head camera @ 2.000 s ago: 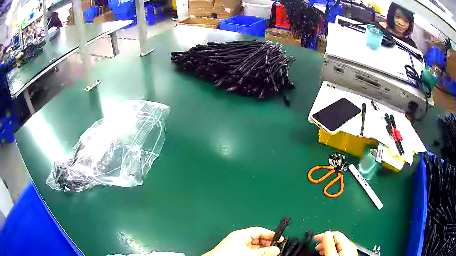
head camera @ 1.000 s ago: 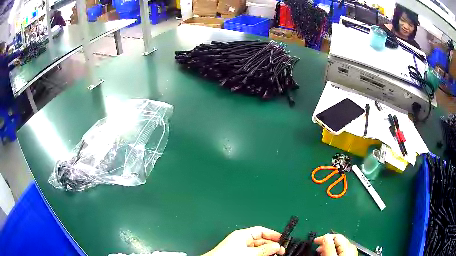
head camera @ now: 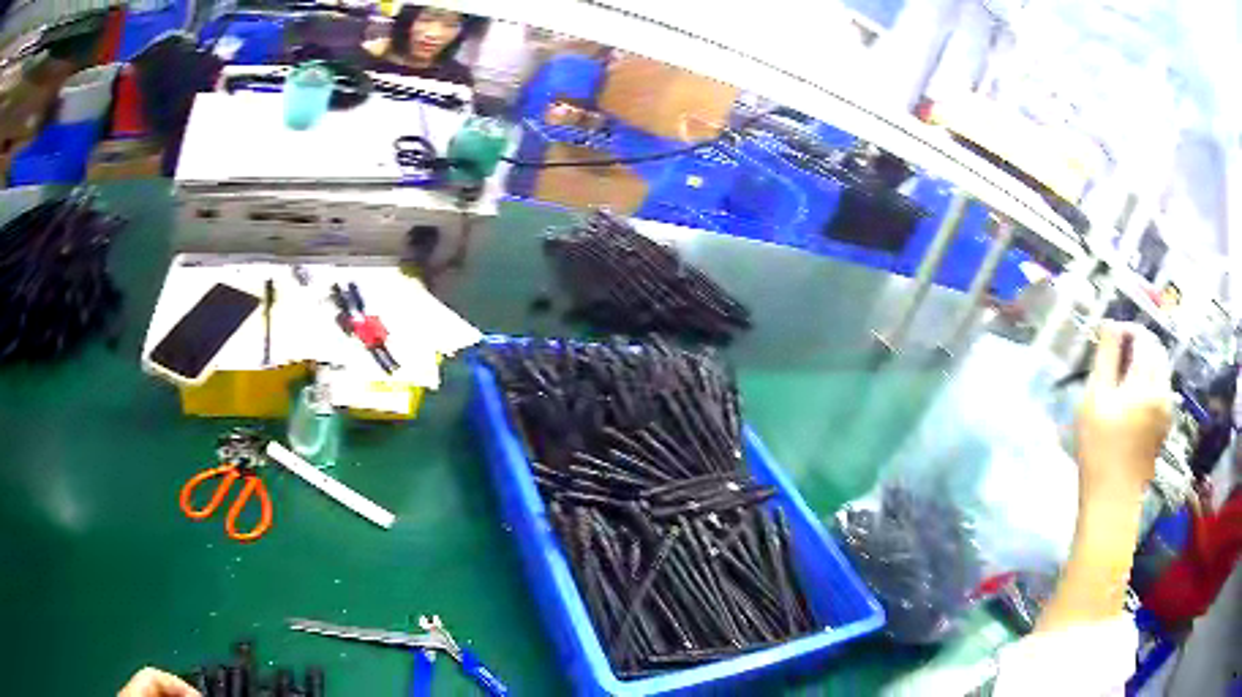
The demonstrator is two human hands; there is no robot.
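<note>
My left hand point(head camera: 158, 684) shows only as a small part at the lower left edge, beside several upright black leads point(head camera: 252, 679); its grip is hidden. My right hand point(head camera: 1125, 395) is raised at the far right, beyond a clear plastic bag point(head camera: 1001, 436) with dark contents. Its fingers are bent together and blurred, with a small dark spot between them; I cannot tell if it holds something. A blue bin point(head camera: 524, 524) full of black leads point(head camera: 667, 504) stands in the middle. Blue-handled nippers point(head camera: 433, 637) and a silver pointed tool point(head camera: 352, 630) lie at its lower left.
Orange-handled scissors point(head camera: 229, 497), a white marker point(head camera: 331, 485) and a greenish bottle point(head camera: 315, 425) lie left of the bin. Behind are a smartphone point(head camera: 207, 331) on paper, a yellow box point(head camera: 243, 392) and an equipment case point(head camera: 320, 225). Black leads point(head camera: 640, 279) are heaped behind the bin. A person is opposite.
The view has swung right, so the bin shows whole and the table things sit further left. My right hand has left the leads and moved far right and up. My left hand is mostly cut off.
</note>
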